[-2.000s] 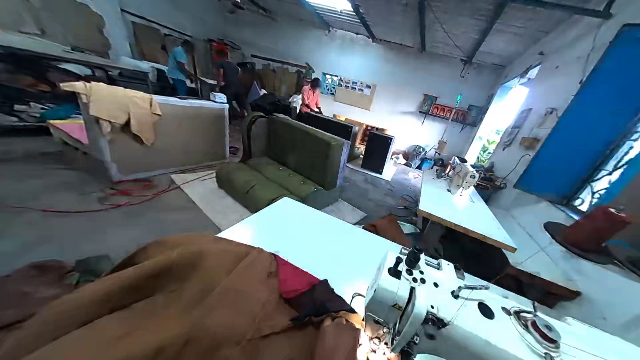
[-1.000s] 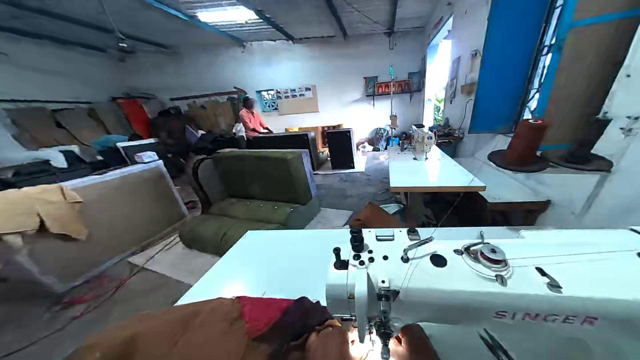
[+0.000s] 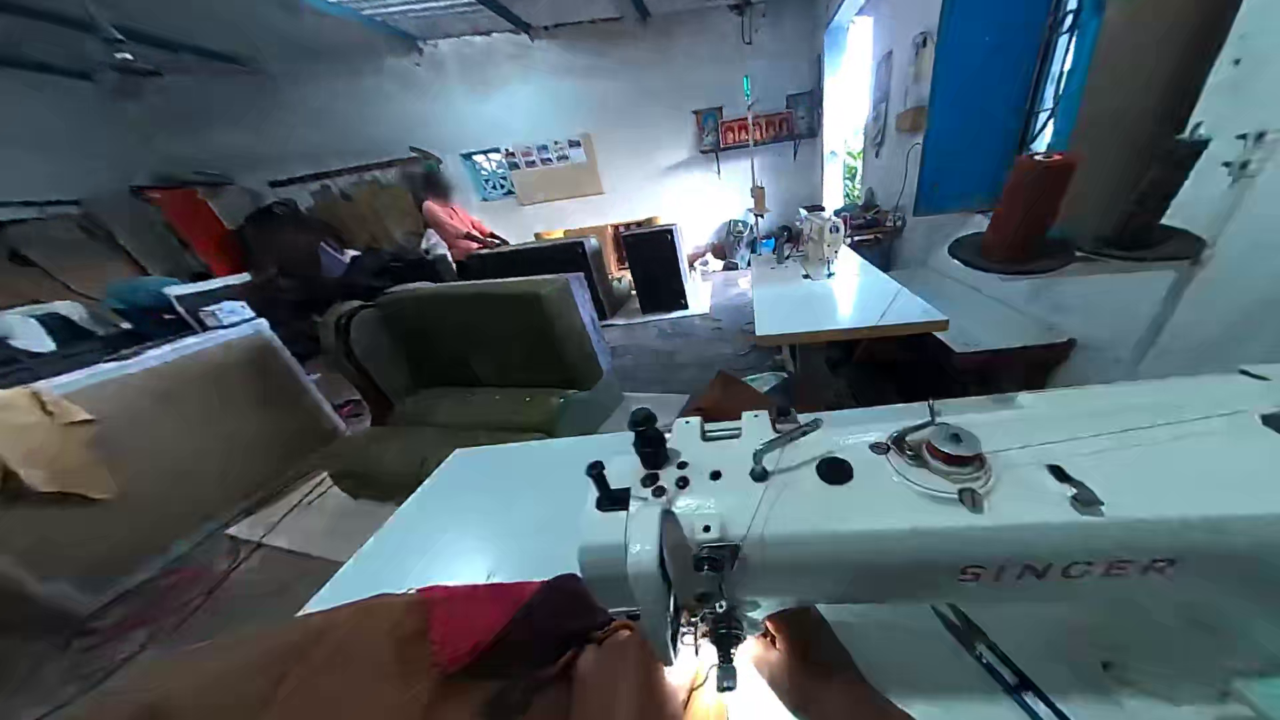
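A white Singer sewing machine [image 3: 860, 550] fills the lower right, its lamp lighting the needle area. My left hand [image 3: 625, 675] is left of the presser foot [image 3: 727, 650], beside bunched brown cloth [image 3: 330, 650] with a red piece [image 3: 475, 620] and a dark maroon piece [image 3: 545, 620]. On the other side of the needle, under the machine's arm, my right hand [image 3: 815, 665] has its fingertips close to the lit spot. The frame edge and glare hide both hands' grip. A dark, pointed two-bladed tool [image 3: 995, 660] lies right of my right hand.
The white sewing table [image 3: 480, 515] extends left. Beyond stand a green sofa [image 3: 480, 350], upholstered panels [image 3: 655, 270] and another sewing machine [image 3: 822, 240] on its table [image 3: 850, 300]. A person [image 3: 455, 225] is at the back left. Thread cones [image 3: 1030, 215] stand on the right ledge.
The view has swung right and down onto the machine. My right hand, not discernible two seconds ago, now shows by the needle. The brown cloth takes up less of the view.
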